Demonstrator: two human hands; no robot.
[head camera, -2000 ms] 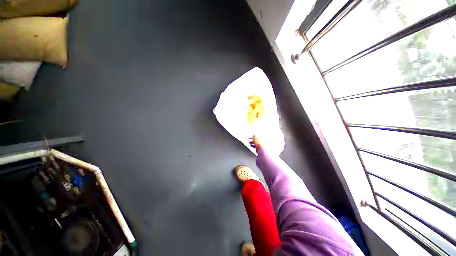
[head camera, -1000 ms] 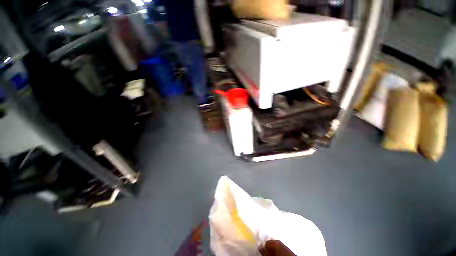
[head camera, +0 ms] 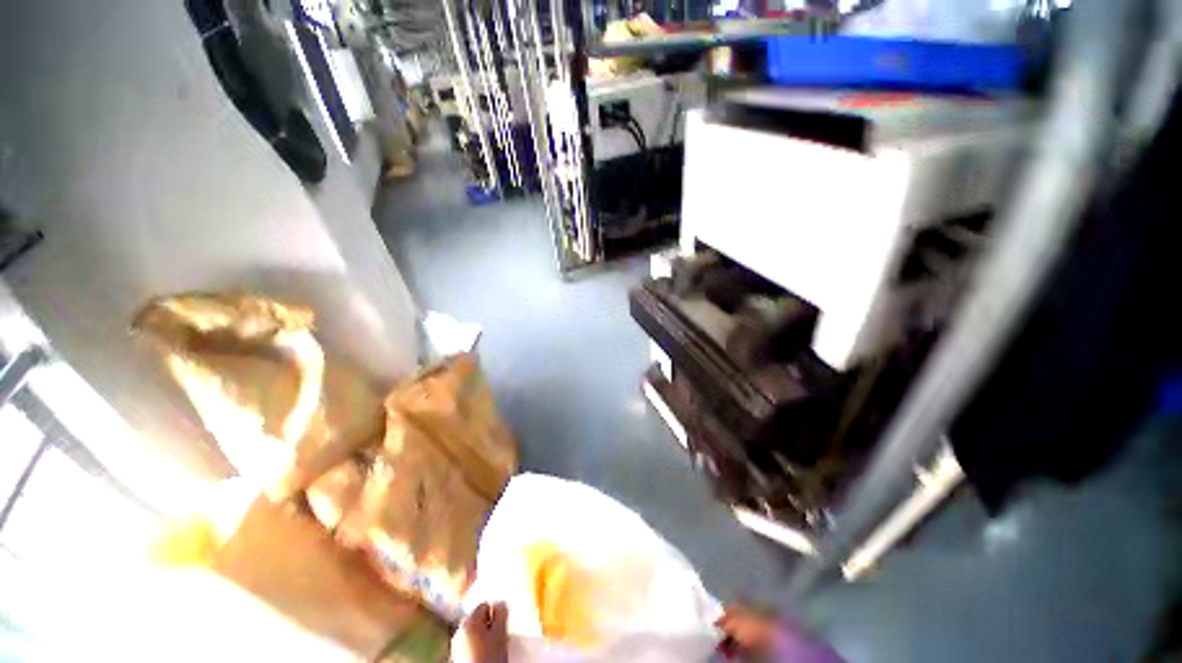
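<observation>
A white plastic sack (head camera: 635, 576) with a yellow-orange patch is at the bottom centre. My left hand (head camera: 484, 635) grips its left side near the lower edge of the picture, partly cut off. My right hand (head camera: 749, 631) is at the sack's right edge, blurred, with its fingers closed on the plastic. Large crumpled brown paper sacks (head camera: 434, 460) stand just left of the white sack, one with an open top. What is inside the white sack cannot be told.
A white machine (head camera: 791, 214) with a dark base stands to the right, with a blue tray (head camera: 894, 61) on top. A pale slanting post (head camera: 966, 311) crosses the right side. Grey floor (head camera: 557, 350) runs between sacks and machine. A wall is at left.
The view has swung from the window and floor past the machines to the brown sacks. The white sack, earlier low at the window wall, is now held up between both hands.
</observation>
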